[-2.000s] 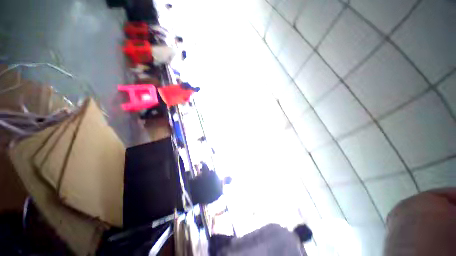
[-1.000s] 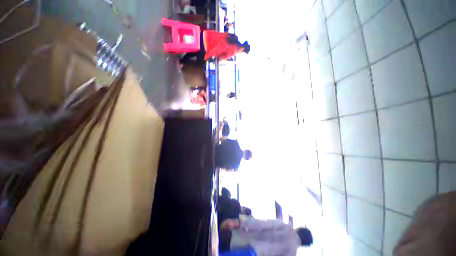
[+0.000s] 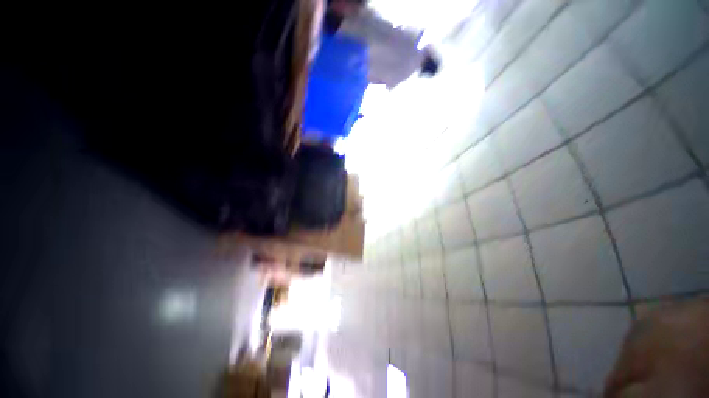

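Note:
Neither of my hands can be made out. The view is sideways and blurred. A blue tote lies nearest at the upper middle, beside a thin brown edge. Below it in the picture is a dark rounded object against a brown carton. A large black area fills the upper left, and its contents are hidden. A blurred rounded shape is cut off at the lower right corner; I cannot tell what it is.
A person in a light top is beyond the blue tote. Grey floor shows at the lower left. More blurred brown goods stand at the bottom. Ceiling tiles fill the right side, with bright glare beside them.
The view has swung, so the person and the blue tote have moved from the bottom to the top. The flat cardboard and pink stool have left the picture. The corner shape remains.

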